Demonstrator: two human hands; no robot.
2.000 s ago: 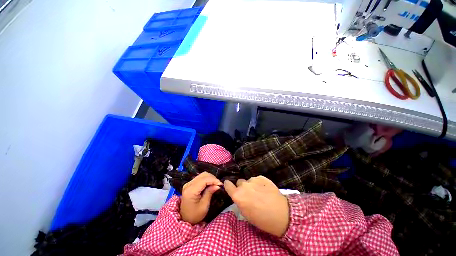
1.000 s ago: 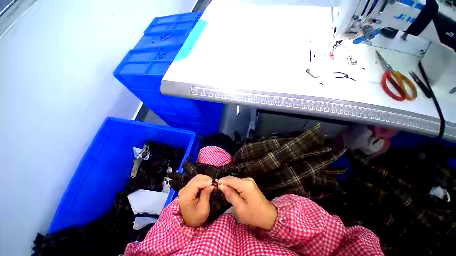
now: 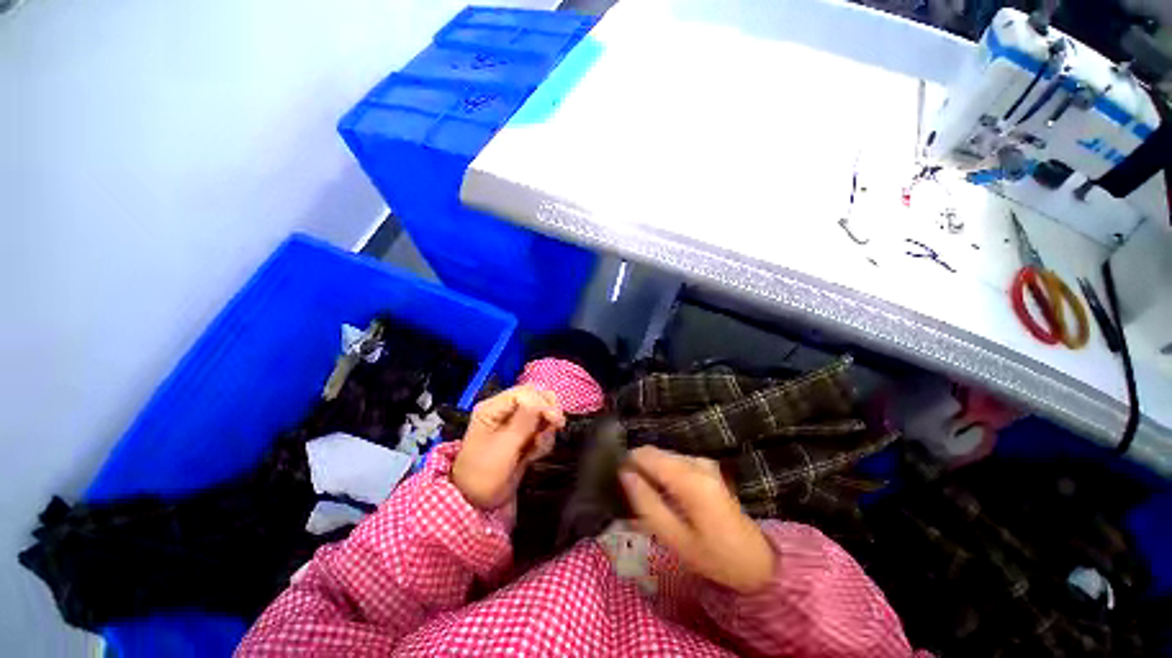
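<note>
A dark plaid garment piece with thin pale check lines lies over the lap. My right hand is blurred and pinches a dark, motion-blurred part of the plaid cloth at its fingertips. My left hand is raised left of it, apart from my right hand, with thumb and fingertips together; whether something small is between them cannot be told. A pale scrap shows on the lap below my right hand.
An open blue crate at left holds dark cloth and white scraps. Closed blue crates stand behind. The white table bears shears, snips and a sewing machine. More plaid cloth lies at lower right.
My hands, together at the cloth before, have moved apart. My left hand has risen slightly; my right hand has moved right with the cloth. The whole view has shifted and tilted.
</note>
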